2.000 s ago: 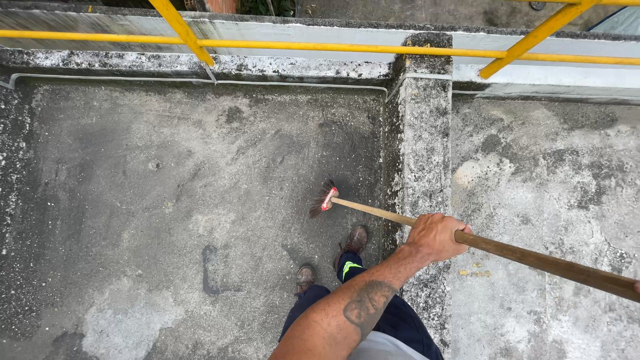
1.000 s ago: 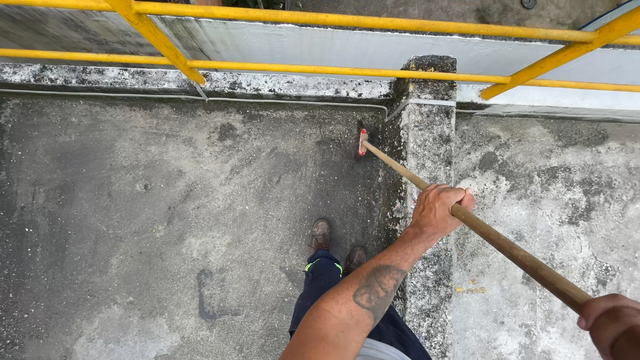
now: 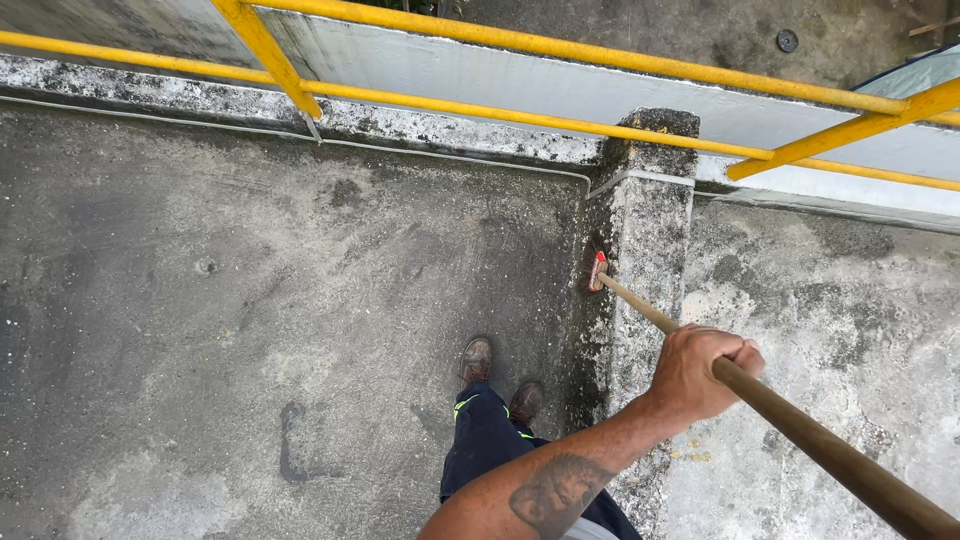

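Observation:
My left hand [image 3: 703,371] is closed around the wooden handle [image 3: 817,446] of a broom, reaching across from the lower middle. The handle slants from the lower right up to the broom head [image 3: 598,271], a red and wooden block with dark bristles. That head is at the left side of a low, weathered concrete divider [image 3: 652,240], just above the floor corner; the bristles point left. Whether they touch the surface is hard to tell. My right hand is out of view, and the handle's rear part runs off the lower right edge.
A rough grey concrete floor [image 3: 360,300] lies left of the divider, with my boots [image 3: 477,360] on it. Lighter, stained concrete [image 3: 810,360] lies to the right. Yellow metal railings [image 3: 465,109] cross above a low ledge [image 3: 450,131] along the far edge, with lower ground beyond.
The broom head has moved right, from the floor left of the divider to the divider's side. My right hand, seen at the right edge a second ago, has left the view.

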